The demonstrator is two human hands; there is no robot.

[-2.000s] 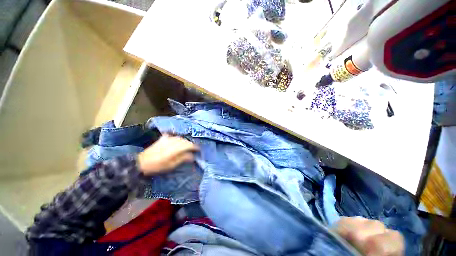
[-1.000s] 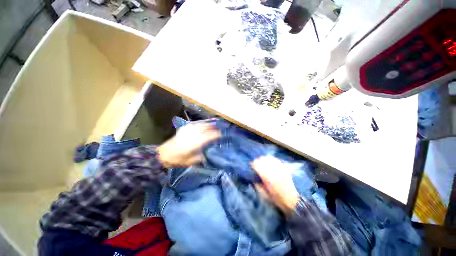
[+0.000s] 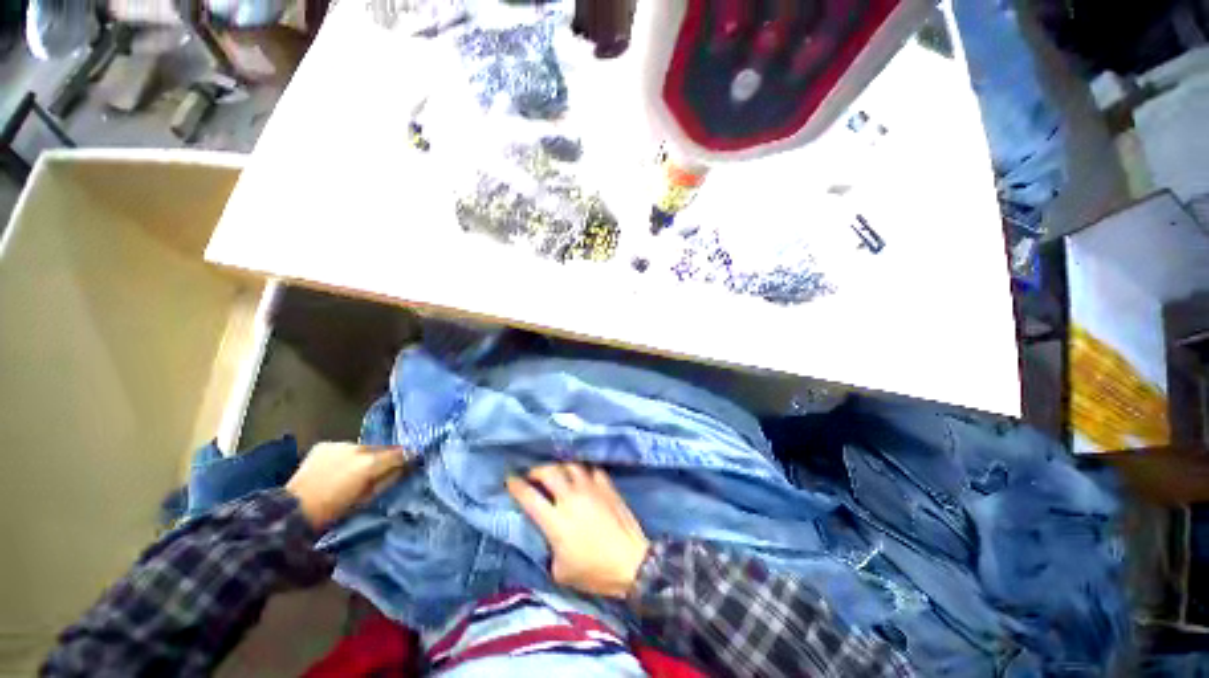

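A light blue denim garment (image 3: 610,431) lies across my lap, below the front edge of the white machine table (image 3: 438,285). My left hand (image 3: 347,480) pinches the garment's left edge between thumb and fingers; the fingertips are partly hidden by cloth. My right hand (image 3: 583,526) rests on the cloth near its middle, palm down, fingers a little spread and not gripping. The white machine head with its red and dark panel (image 3: 745,82) hangs over the table. The dies below it (image 3: 659,219) are small and blurred.
A pile of button caps (image 3: 530,219) lies left of the dies, and a pile of tiny metal pieces (image 3: 782,276) right of them. A cream bin (image 3: 106,331) stands at the left. Heaped denim (image 3: 981,517) lies at the right. An open carton (image 3: 1120,384) stands beyond it.
The view has turned right. My right hand has gone from blurred motion over the bunched denim to resting on it. My left hand has moved down and left to the garment's edge. The garment lies more spread out.
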